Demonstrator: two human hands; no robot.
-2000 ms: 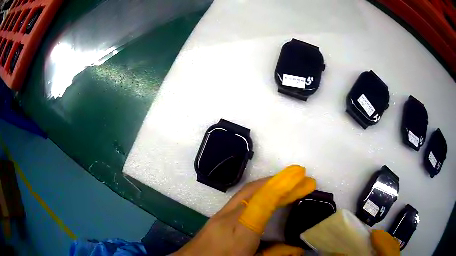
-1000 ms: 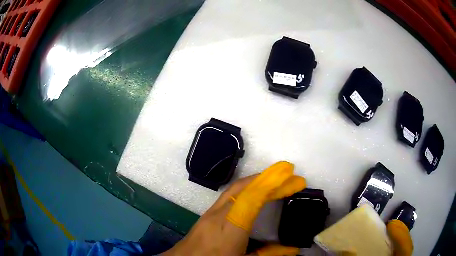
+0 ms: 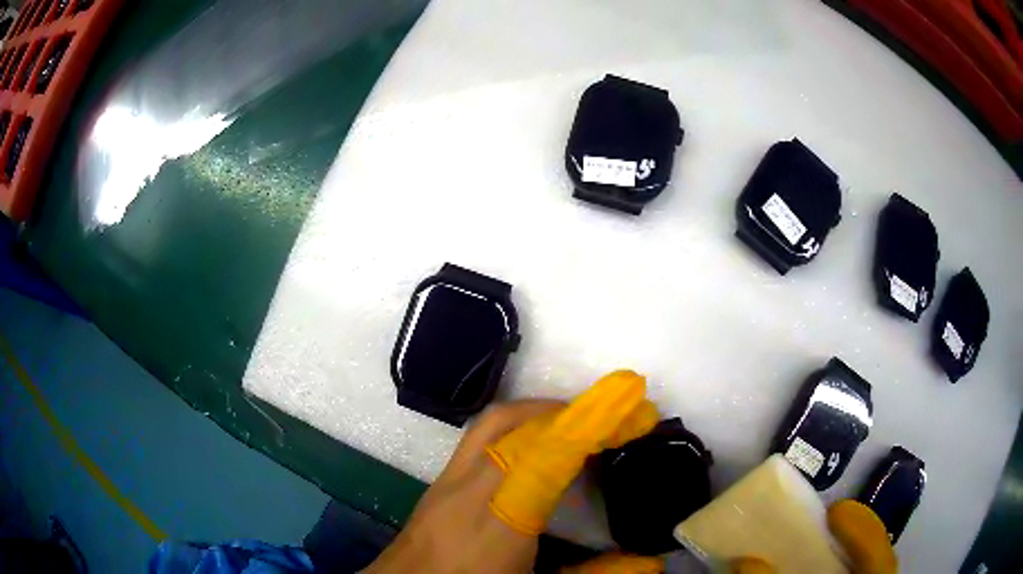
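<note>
A black smartwatch [image 3: 659, 488] lies face up on the white foam sheet [image 3: 538, 224] at the bottom centre. My left hand [image 3: 516, 477], with orange-yellow finger cots, is around its left side, fingers at its top and lower left edges. My right hand [image 3: 862, 536] is cut off by the bottom edge; its cot-covered fingers hold a pale cream pad [image 3: 772, 525] just right of the watch. Whether the pad touches the watch is unclear. Another smartwatch without a label [image 3: 454, 345] lies to the upper left.
Several smartwatches with white labels [image 3: 624, 144] lie at the top and right of the foam. Red-orange trays stand at the upper left [image 3: 70, 95] and upper right [image 3: 954, 51]. A shiny clear plastic sheet [image 3: 241, 67] lies on the green bench [image 3: 224, 269].
The whole view has shifted, so the watches appear further left. The pad moved right over a labelled watch, then back down and left, uncovering its label. My left hand stays at the same watch.
</note>
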